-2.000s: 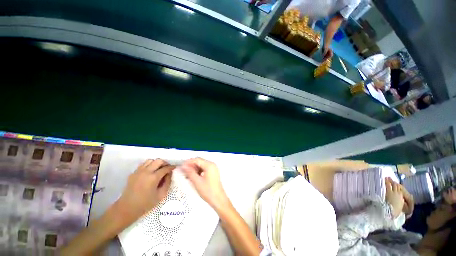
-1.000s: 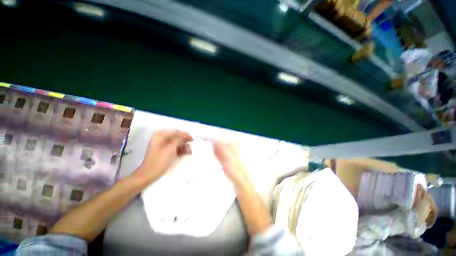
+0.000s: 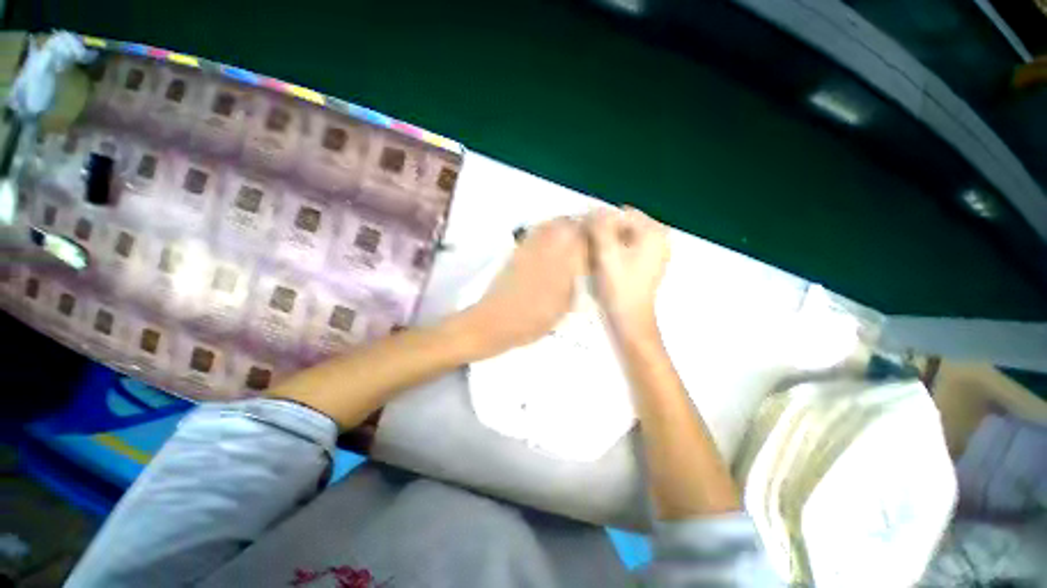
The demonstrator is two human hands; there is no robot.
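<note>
A white many-sided cover (image 3: 557, 396) lies flat on the worktop in front of me, with a few faint marks near its lower edge. My left hand (image 3: 537, 281) is at its far edge, fingers curled. My right hand (image 3: 626, 258) is beside it, touching or nearly touching it, also with curled fingers. The image is blurred and the fingertips are partly hidden, so I cannot tell whether anything small is pinched between them. A small dark thing (image 3: 520, 234) shows beside my left hand.
A purple-brown printed sheet (image 3: 247, 247) covers the left side, with a small black object (image 3: 100, 179) and a short white stick (image 3: 60, 247) on it. White crumpled tissue (image 3: 52, 71) is far left. Stacked covers (image 3: 878, 488) stand right. A green conveyor (image 3: 689, 138) runs behind.
The view has swung left and down, showing more of the printed sheet and my lap. My hands have come together at the far edge of the cover.
</note>
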